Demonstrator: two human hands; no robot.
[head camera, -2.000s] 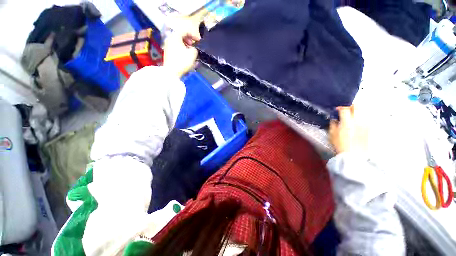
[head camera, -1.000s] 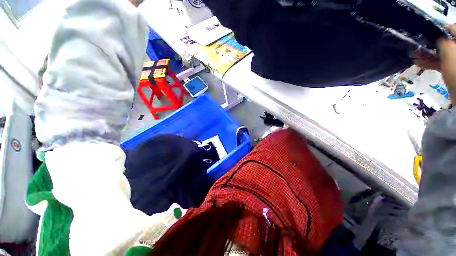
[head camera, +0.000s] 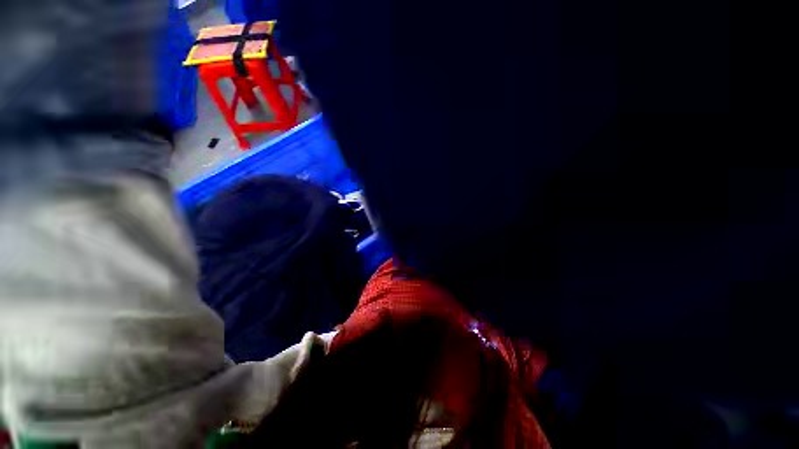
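A large dark navy garment panel (head camera: 543, 149) fills the centre and right of the view, very close to the camera and dark. It hides the table and the right side. My left sleeve (head camera: 96, 263) shows large and blurred at the left edge, but my left hand is out of the picture. My right hand is not visible.
A red stool (head camera: 254, 88) with a strapped top stands on the floor at the upper left. A blue crate (head camera: 280, 153) holds dark navy cloth (head camera: 263, 254) beside the lap. Red checked cloth (head camera: 412, 307) covers my lap.
The navy panel has come up close to the camera and now covers the white table. My right hand, seen earlier on the panel's edge, is no longer visible. My left sleeve is nearer the camera.
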